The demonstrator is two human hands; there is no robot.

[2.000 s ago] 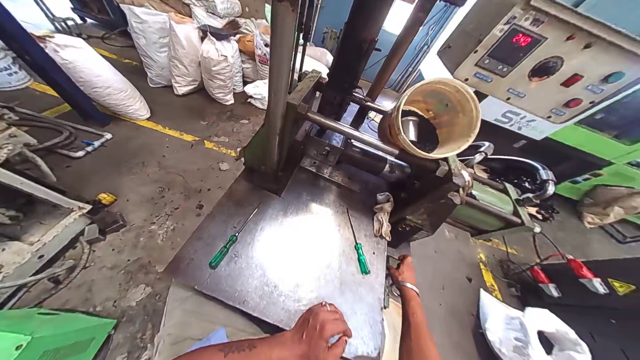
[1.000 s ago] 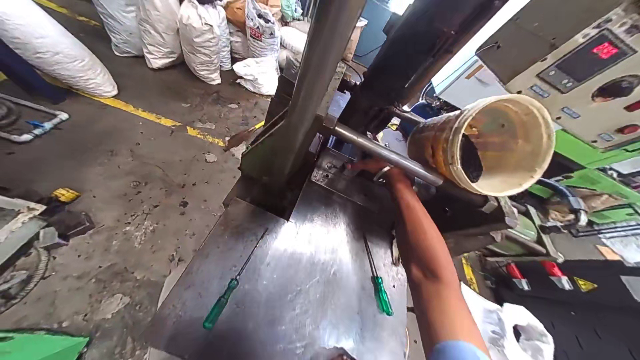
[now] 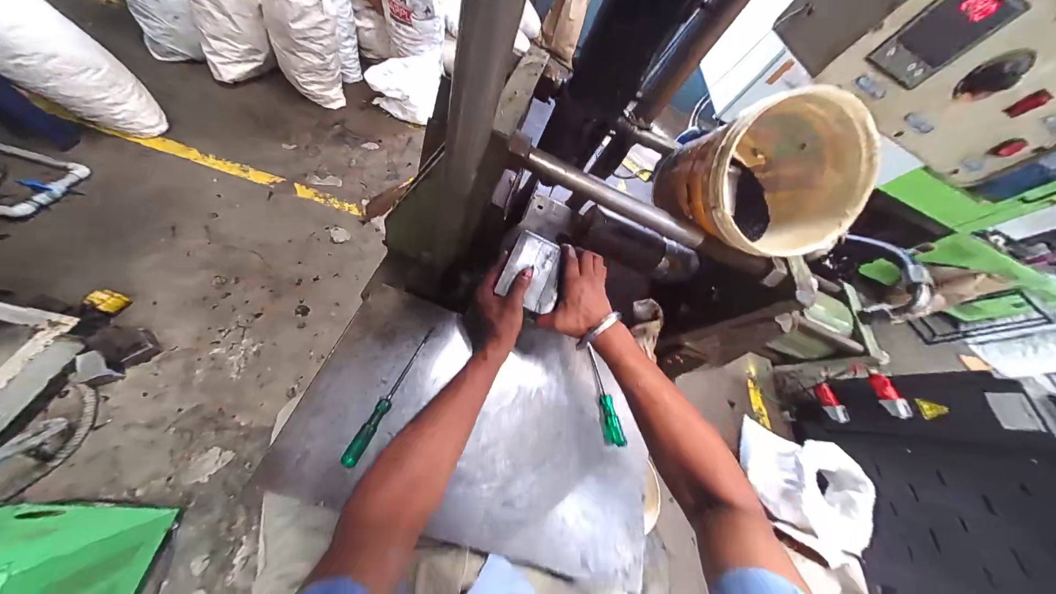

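Observation:
A rectangular metal block (image 3: 532,271) is gripped between my two hands at the machine end of a steel plate table (image 3: 528,445). My left hand (image 3: 498,304) holds its left side, thumb on top. Against its right side is my right hand (image 3: 579,295), with a metal bangle at the wrist. One green-handled screwdriver (image 3: 366,432) lies on the plate left of my left forearm. Another green-handled screwdriver (image 3: 610,419) lies between my forearms, close to the right one. What is under the block is hidden.
Beyond my hands runs a horizontal steel rod (image 3: 610,191). A stained plastic bucket (image 3: 767,173) with dark material sits tilted at its right. An upright steel column (image 3: 478,132) stands left. White sacks (image 3: 305,49) stand behind; a control panel (image 3: 949,82) is at upper right.
Both hands are now on the metal block. My right hand has reached from the plate's right edge to the machine; my left hand has moved forward from the near edge. The view has moved closer.

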